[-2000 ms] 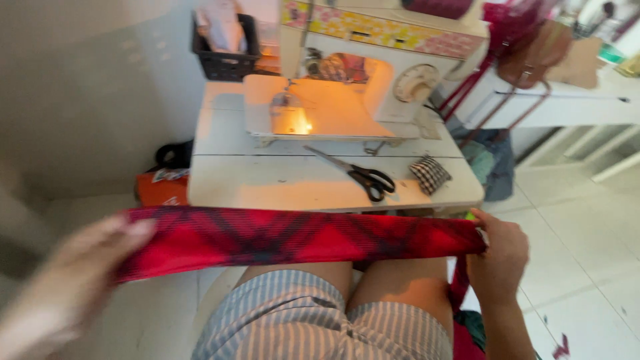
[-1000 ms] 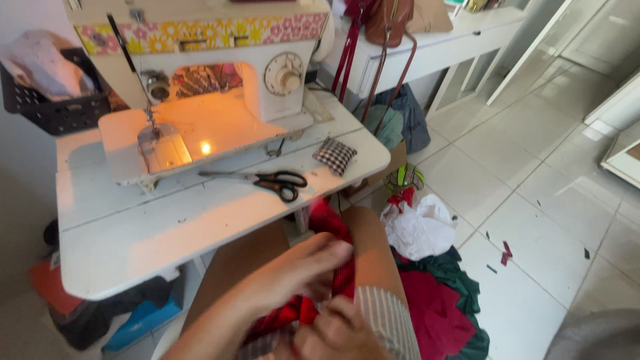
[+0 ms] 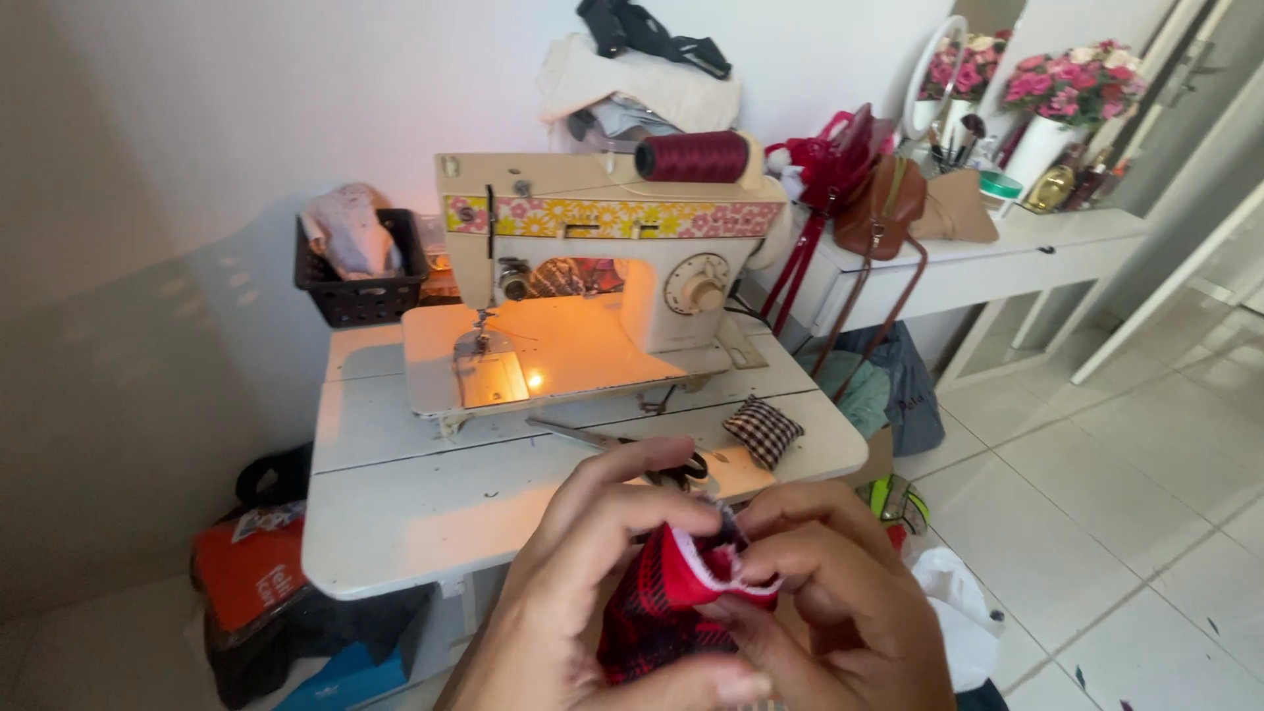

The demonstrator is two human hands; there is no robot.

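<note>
Both my hands hold a red and black plaid fabric piece (image 3: 657, 607) in front of the table's near edge. Its raw edge, whitish and frayed, curls open toward the camera. My left hand (image 3: 583, 573) grips the left side, and my right hand (image 3: 839, 592) pinches the edge at the right. Beyond them stands a sewing machine (image 3: 592, 222) with a floral band, its lamp lit. Black-handled scissors (image 3: 583, 433) lie on the white table (image 3: 395, 533), their handles partly hidden behind my fingers. A checked pincushion (image 3: 763, 432) lies to their right.
A maroon thread cone (image 3: 694, 158) lies on top of the machine. Left of it is a dark basket (image 3: 360, 296) with cloth. Bags, including a brown handbag (image 3: 879, 212), hang at the white dresser (image 3: 1066, 247). Packages and cloth lie on the floor on both sides.
The plaid fabric was stretched wide between both hands two seconds ago, then gathered low over the lap. Now it is bunched, its edge raised between my fingers. The view has shifted.
</note>
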